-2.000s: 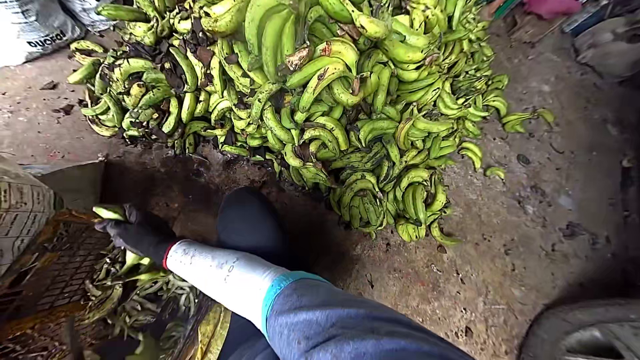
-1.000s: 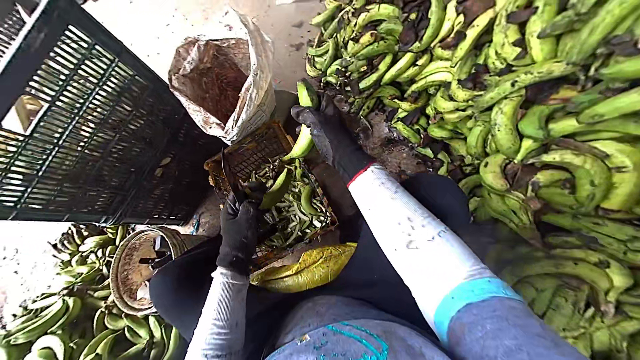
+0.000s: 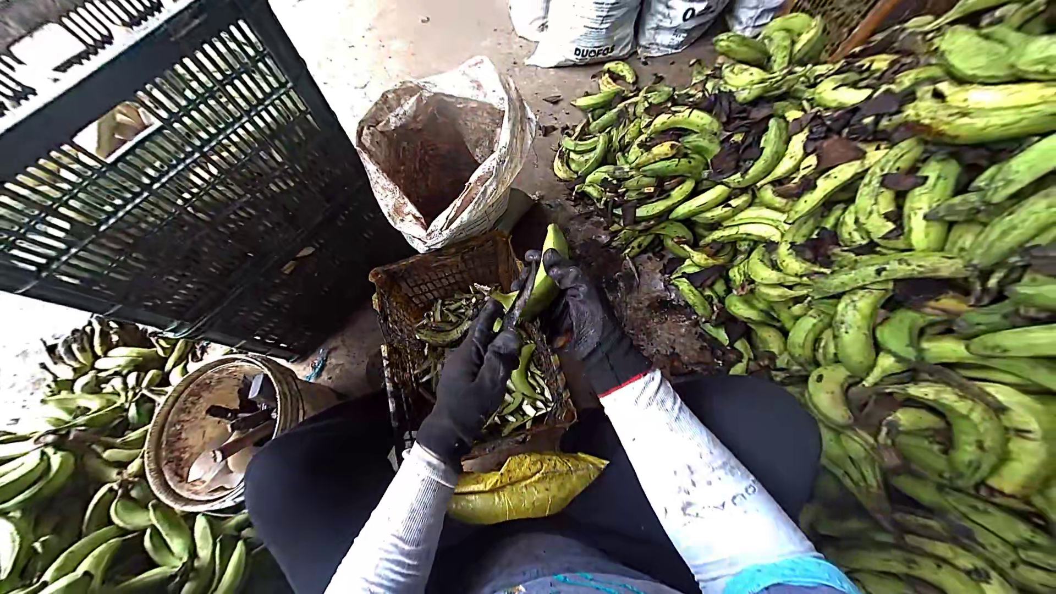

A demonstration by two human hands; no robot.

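In front of me my right hand (image 3: 590, 322), in a black glove, grips a green plantain (image 3: 544, 276) tilted upward. My left hand (image 3: 474, 379), gloved in black too, is closed round a narrow dark tool (image 3: 524, 289), apparently a knife, lying against the plantain's left side. Its handle is mostly hidden by the fingers. Both hands are above a worn plastic crate (image 3: 429, 285), where green peel strips (image 3: 532, 396) and pieces lie.
An open white sack (image 3: 503, 177) stands beyond the crate. Left are a dark slatted crate (image 3: 190, 165), a bucket (image 3: 285, 396) with tools inside, and more plantains (image 3: 107, 544). A large plantain pile (image 3: 850, 272) covers the right. A yellow sack (image 3: 528, 487) lies near my lap.
My hands were apart one second ago and are now together at the plantain. The view has swung from the pile toward the crate since two seconds ago.
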